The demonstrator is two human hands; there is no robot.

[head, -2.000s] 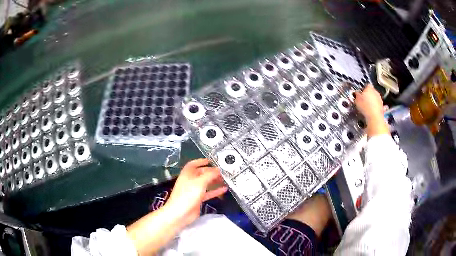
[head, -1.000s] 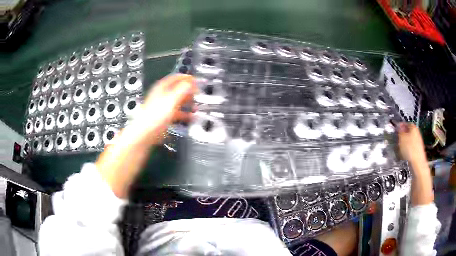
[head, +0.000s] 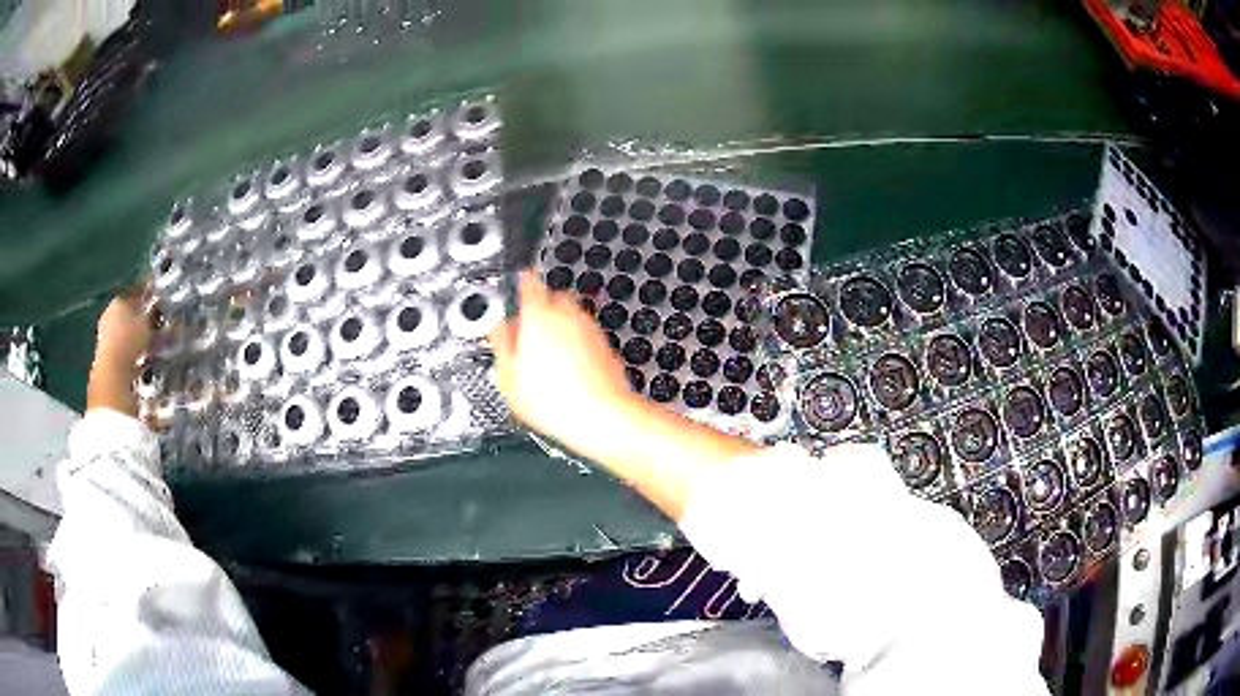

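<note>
A clear tray of white rings [head: 356,272], with some pockets lacking rings, lies at the left on the green mat side. My left hand [head: 120,351], blurred, is at its left edge with the fingertips over the rim. My right hand [head: 564,360] holds its right edge, fingers partly hidden. A white label sheet with rows of black dots [head: 680,258] lies in the middle, partly behind my right hand. A clear tray with dark round pockets [head: 972,354] lies at the right, partly hidden by my right sleeve.
A second label sheet [head: 1153,252], with a bare pale middle, stands tilted at the far right. A red-orange knob [head: 1129,665] shows on the machine at the lower right. A red object [head: 1167,52] is at the top right. The mat's front edge runs above my lap.
The ring tray has moved from the right and middle to the left, over where the other ring tray lay. Both hands moved left with it, uncovering the dotted sheet and right tray.
</note>
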